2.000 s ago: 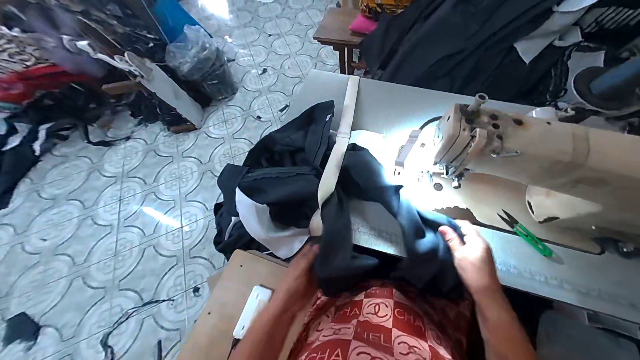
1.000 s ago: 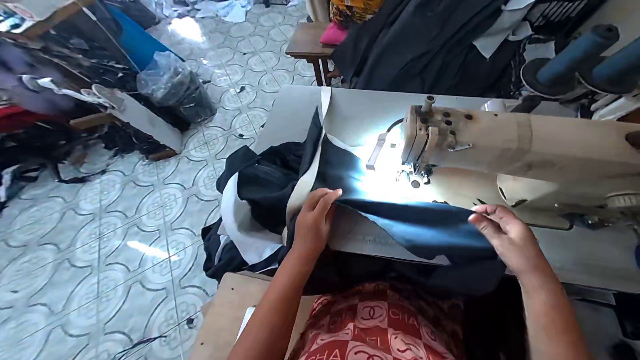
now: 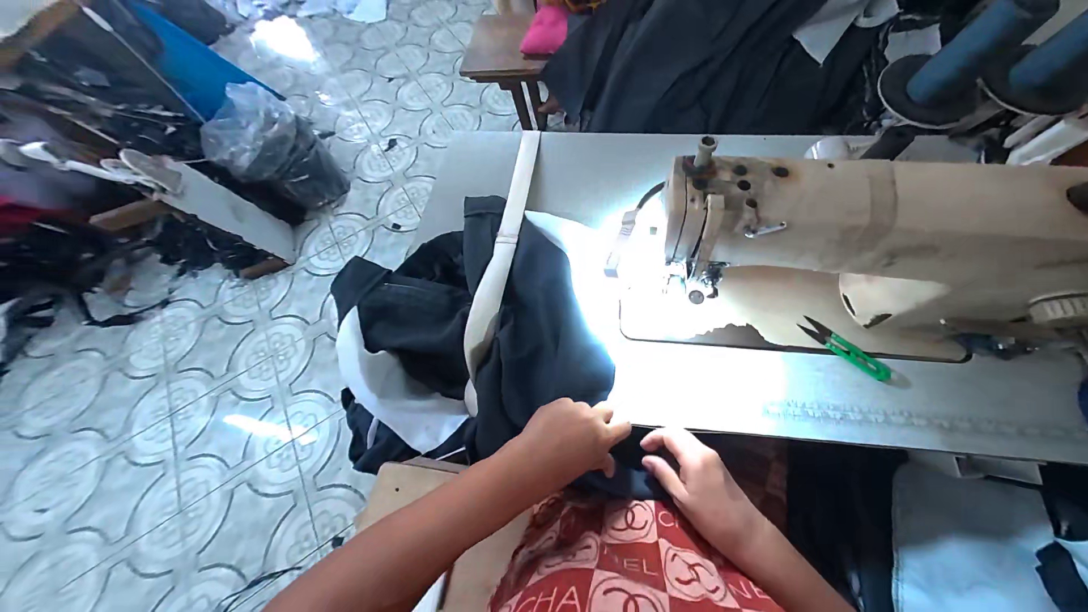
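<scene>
A black garment (image 3: pixel 544 314) with white lining lies bunched over the left part of the sewing table, and a cream fabric strip (image 3: pixel 490 293) runs across it. My left hand (image 3: pixel 574 433) grips the garment at the table's front edge. Close to its right, my right hand (image 3: pixel 693 472) has curled fingers at dark cloth near my lap; whether it holds that cloth is hidden. The industrial sewing machine (image 3: pixel 790 221) stands to the right, its needle area lit. Green thread snips (image 3: pixel 850 350) rest on its bed, blades parted.
A small wooden stool (image 3: pixel 501 51) with a pink item stands behind the table. Dark cloth (image 3: pixel 705 68) is piled beyond the machine, beside blue thread cones (image 3: pixel 977 64). A plastic bag (image 3: pixel 263 140) and scraps are at left. A wooden board (image 3: pixel 416 489) adjoins the table's front left.
The cloth stretched between my hands in front of the machine has been drawn down toward my lap. My right hand has moved left, close to my left hand. The snips show again.
</scene>
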